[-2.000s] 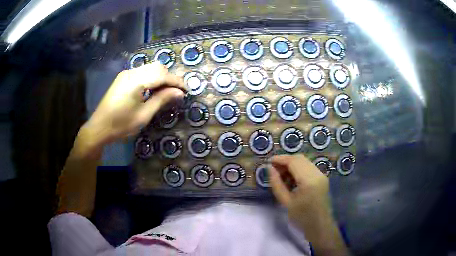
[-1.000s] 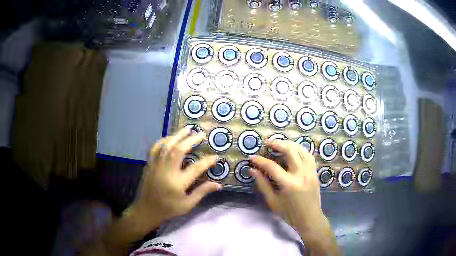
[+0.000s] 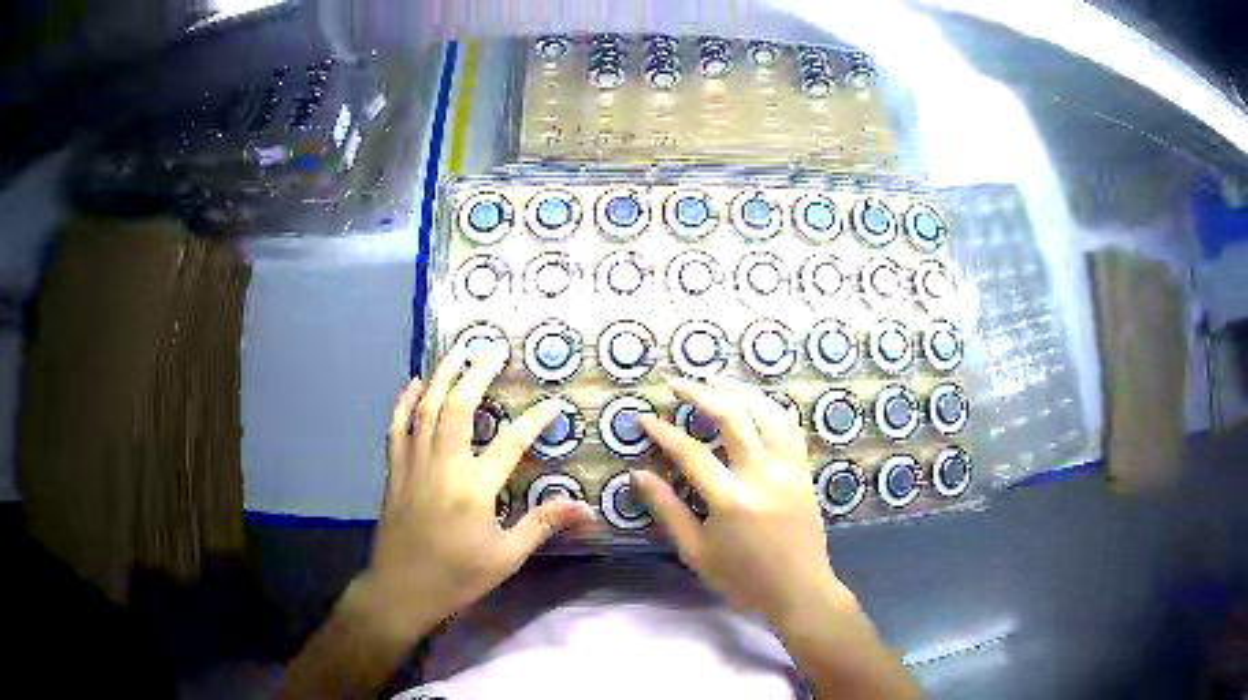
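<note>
A clear blister tray [image 3: 969, 312] lies in front of me, with rows of round ring parts [image 3: 553, 350] showing in its pockets, one per pocket. The rings are dark and white with bluish or pale centres. My left hand [image 3: 465, 472] rests with spread fingers over the tray's near left part. My right hand [image 3: 732, 479] rests with spread fingers over the near middle. Both hands are bare and touch or hover just over the parts; neither visibly holds one. The fingers hide several pockets.
Behind the tray is a slotted source tray [image 3: 712, 123] with a few columns of parts. Brown cardboard piles stand at left [image 3: 130, 397] and right [image 3: 1139, 369]. An empty clear tray [image 3: 1027, 328] lies at right, a shiny clear-covered stack [image 3: 260, 151] at back left. Blue and yellow tape marks the bench.
My left hand has come down from the tray's upper left to its near left. My right hand has moved left along the near rows. The view has shifted, showing more of the bench.
</note>
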